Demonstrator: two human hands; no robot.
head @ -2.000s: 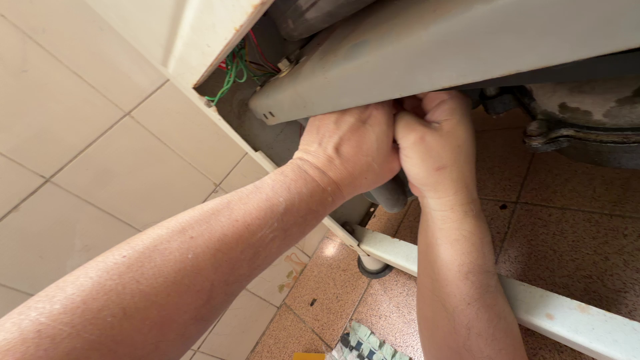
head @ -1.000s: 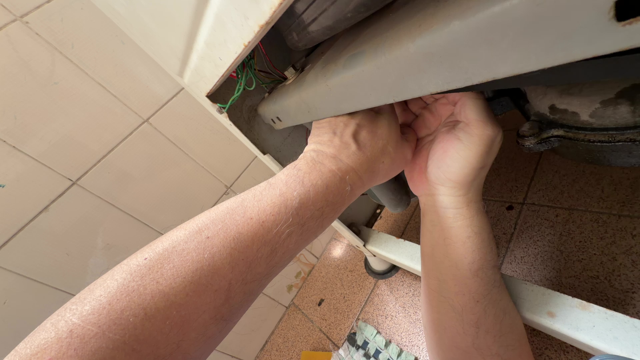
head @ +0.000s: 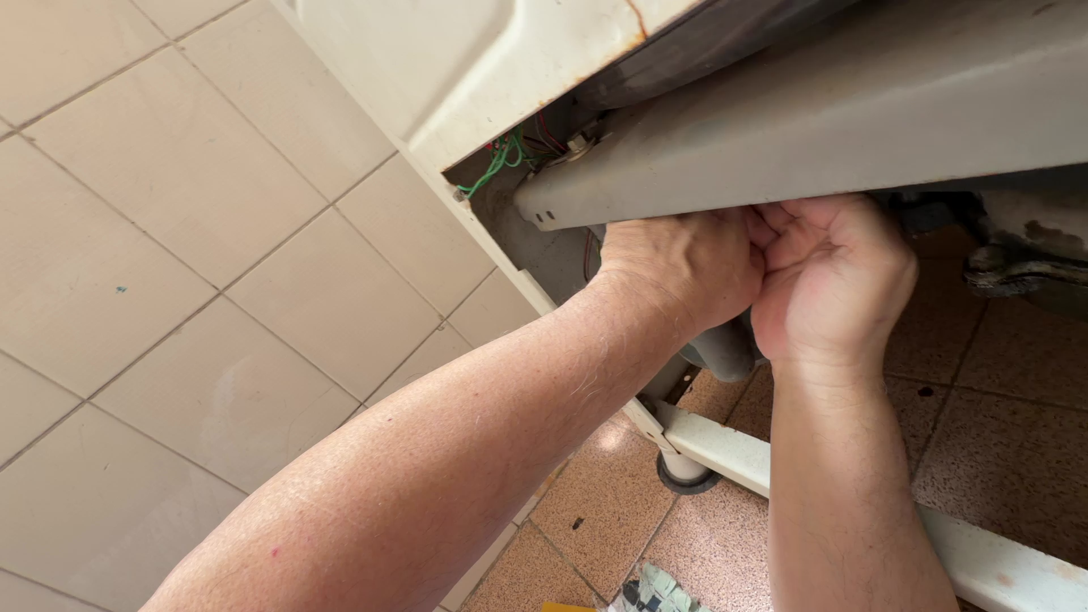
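Note:
Both of my hands reach in under a grey metal crossbar of an opened white appliance cabinet. My left hand has its back toward me, its fingers hidden behind the bar's lower edge. Touching it on the right, my right hand shows its palm, with curled fingers partly out of sight under the bar. What either hand grips, if anything, cannot be seen. Just below my left hand, a dark grey rubber-like part hangs down. Green wires lie near a bolt at the bar's left end.
A white lower frame rail crosses beneath my forearms, with a foot at its corner. Dark metal parts hang at right. The tiled wall lies left. A patterned cloth-like item and a yellow object rest on the speckled floor tiles.
My right hand has turned from knuckles showing to an open-facing palm since two seconds ago. My left hand stays beside it under the bar.

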